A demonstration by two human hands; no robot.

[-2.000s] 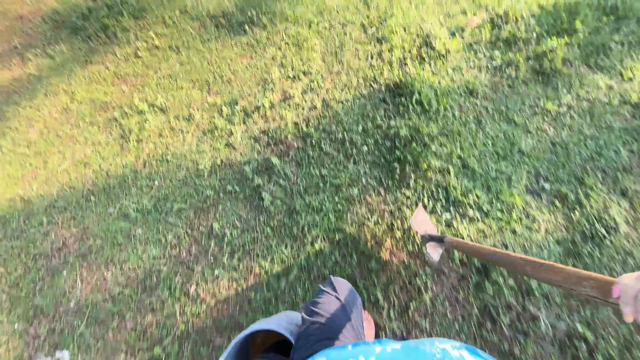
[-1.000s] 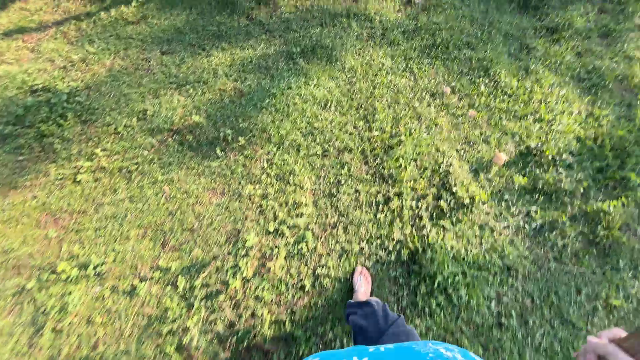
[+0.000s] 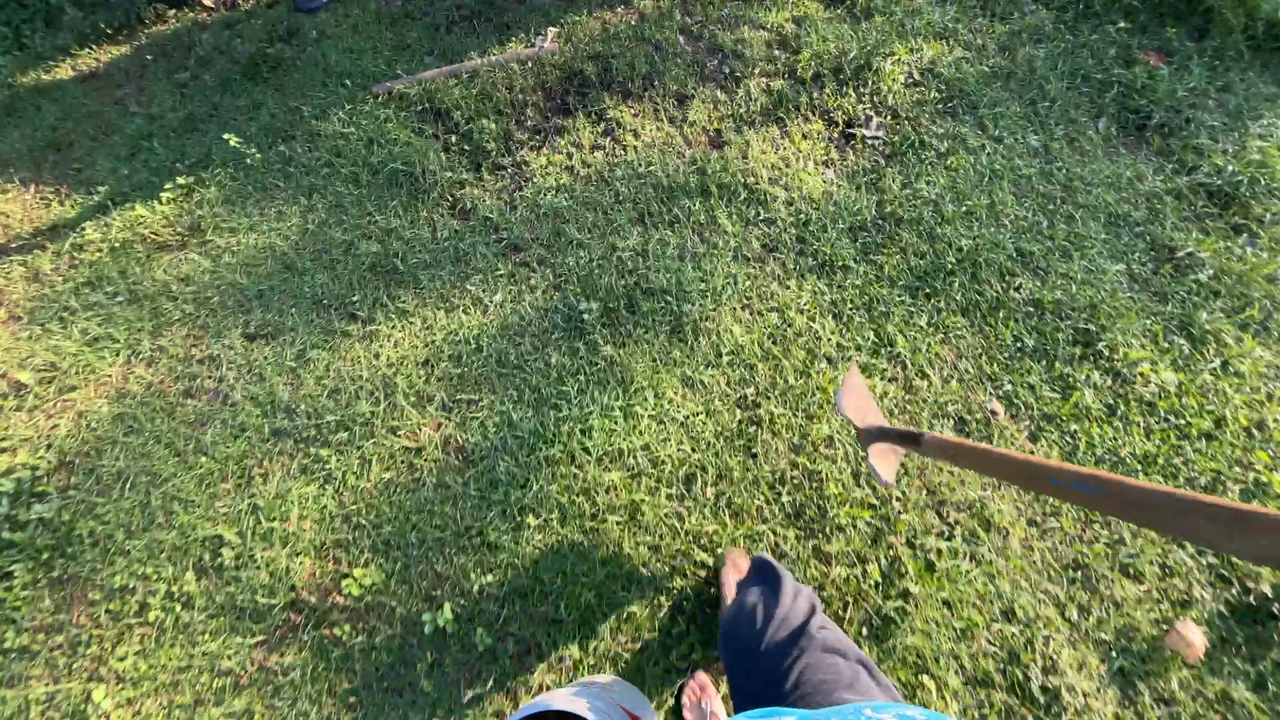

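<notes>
A hoe with a wooden handle [image 3: 1090, 490] reaches in from the right edge, above the grass. Its rusty metal head [image 3: 862, 425] is at the left end, to the right of my forward foot. My right hand is beyond the right edge, so its hold on the handle is hidden. My left hand is out of view too. At the bottom edge, left of my feet, is the rim of a whitish bucket [image 3: 595, 695]; what carries it does not show.
Grass spreads all round my feet [image 3: 733, 575]. Ahead, a long wooden-handled tool [image 3: 465, 70] lies on the ground. A pale brown lump [image 3: 1186, 640] sits in the grass at the lower right. A dark object [image 3: 312, 4] touches the top edge.
The hoe head, out of view one second ago, shows again. The right hand, at the right edge in both earlier frames, has left the view. The tool lying ahead has come into view as the view moved.
</notes>
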